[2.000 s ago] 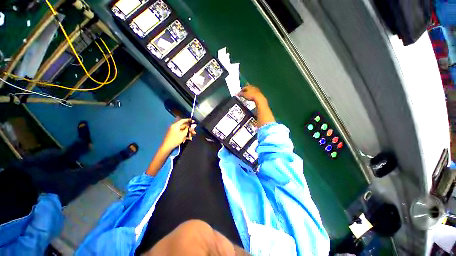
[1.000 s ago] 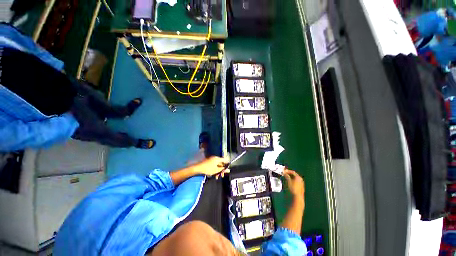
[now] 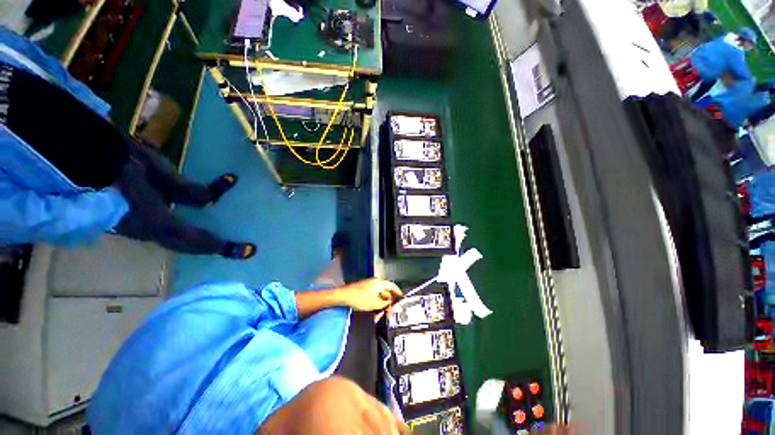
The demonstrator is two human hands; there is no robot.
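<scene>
My left hand [image 3: 372,295] is at the left edge of the near black tray [image 3: 387,336], shut on thin tweezers [image 3: 418,287] that point up and right towards the loose white strips [image 3: 461,276]. The near tray holds several phone units [image 3: 418,311] side by side. A skin-coloured blur [image 3: 548,428] at the bottom edge may be my right hand; its grip cannot be told. A blurred white strip [image 3: 490,401] is left of the coloured round items.
The far tray [image 3: 389,246] holds several units. A box of red round items [image 3: 526,403] is on the green bench [image 3: 497,204]. A rack with yellow cables [image 3: 370,100] stands at the left. A person in blue [image 3: 59,153] stands beyond it.
My right hand has left the loose strips and moved down towards the bottom edge. The strips lie more spread. My left hand has moved slightly right and down, with the tweezers.
</scene>
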